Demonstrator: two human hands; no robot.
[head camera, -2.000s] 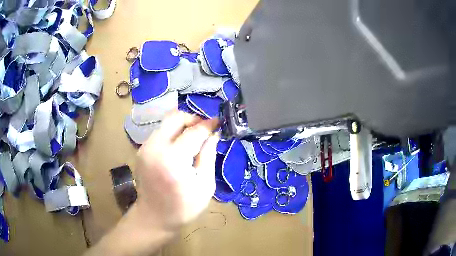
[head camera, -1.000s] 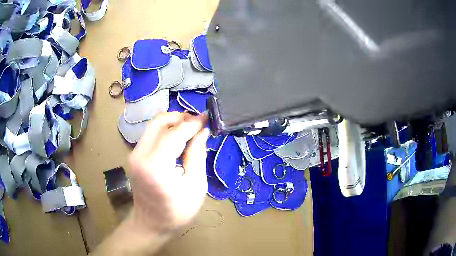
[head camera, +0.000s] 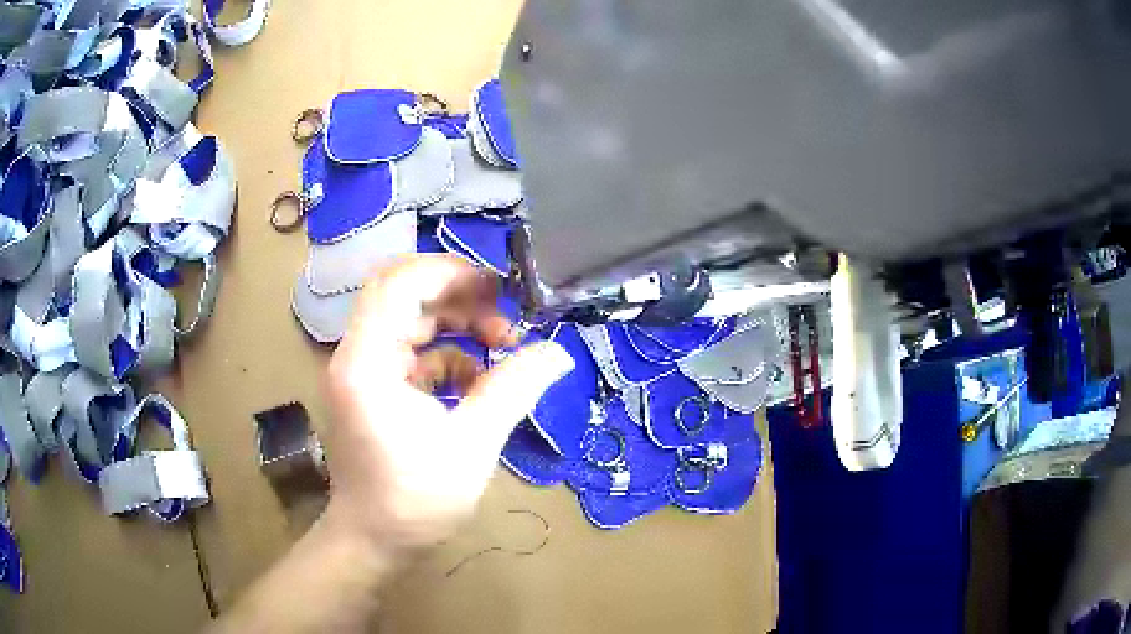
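My left hand (head camera: 403, 421) is over the pile beside the needle area, its thumb apart from the curled fingers. Nothing shows held in it. Blue and grey flat pouch panels (head camera: 354, 198) overlap on the table around and partly behind the hand. Several carry key rings (head camera: 692, 416). The grey underside of the machine head (head camera: 744, 136) covers the upper right and hides part of the pile. The needle area at its left corner is dark and blurred. My right hand is not in view.
A large heap of looped grey-blue fabric pieces (head camera: 106, 273) lies left. A small dark metal block (head camera: 288, 440) and a loose thread (head camera: 502, 549) lie on the tan table (head camera: 645, 582). A red-handled tool (head camera: 806, 365) and a long pale bar (head camera: 866, 372) show right.
My left hand's fingers were pinched together at the machine's corner; now the thumb has spread away to the right. The view has shifted slightly, with the machine head further left than two seconds ago.
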